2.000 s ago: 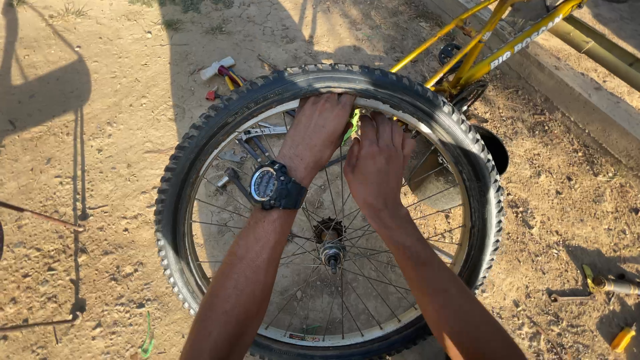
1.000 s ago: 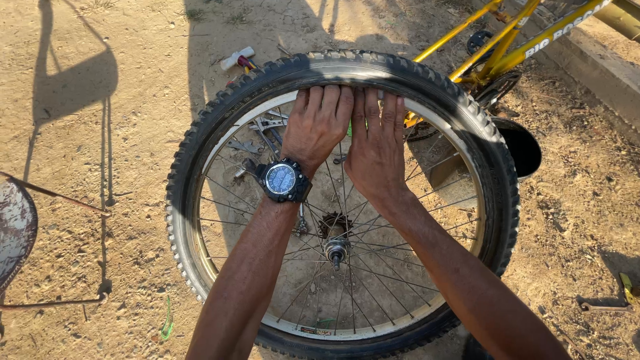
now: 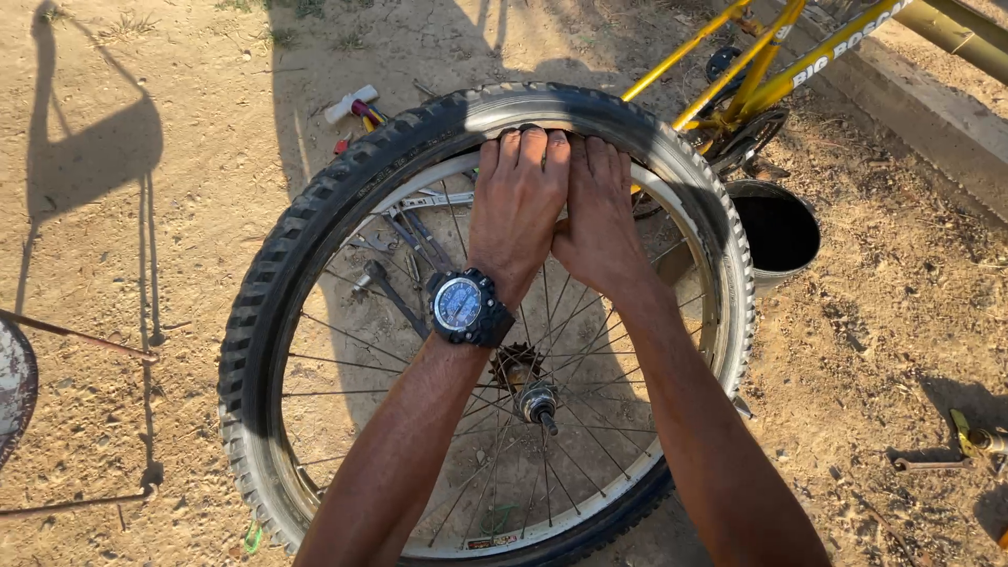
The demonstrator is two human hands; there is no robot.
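Note:
A bicycle wheel with a knobby black tire (image 3: 260, 331) stands before me, its spokes, sprocket (image 3: 516, 367) and hub axle (image 3: 539, 403) facing up toward the camera. My left hand (image 3: 521, 201), with a black digital watch (image 3: 459, 305) at the wrist, has its fingers hooked over the tire's inner edge at the top of the metal rim (image 3: 425, 179). Right beside it, my right hand (image 3: 600, 213) presses its fingers at the same edge. The fingertips of both hands are partly hidden between tire and rim. Elsewhere along the rim the tire's seating cannot be told.
Wrenches (image 3: 398, 295) and other metal tools lie on the dirt behind the spokes. A white-headed mallet (image 3: 352, 104) lies beyond the tire. At the upper right are a yellow bicycle frame (image 3: 787, 79), a dark bucket (image 3: 776, 232) and a concrete curb (image 3: 929, 118). Another wrench (image 3: 933, 465) lies at right.
Both hands stay at the top of the rim. My right hand has moved closer against my left, and its fingers now reach under the tire's edge. The view has shifted slightly.

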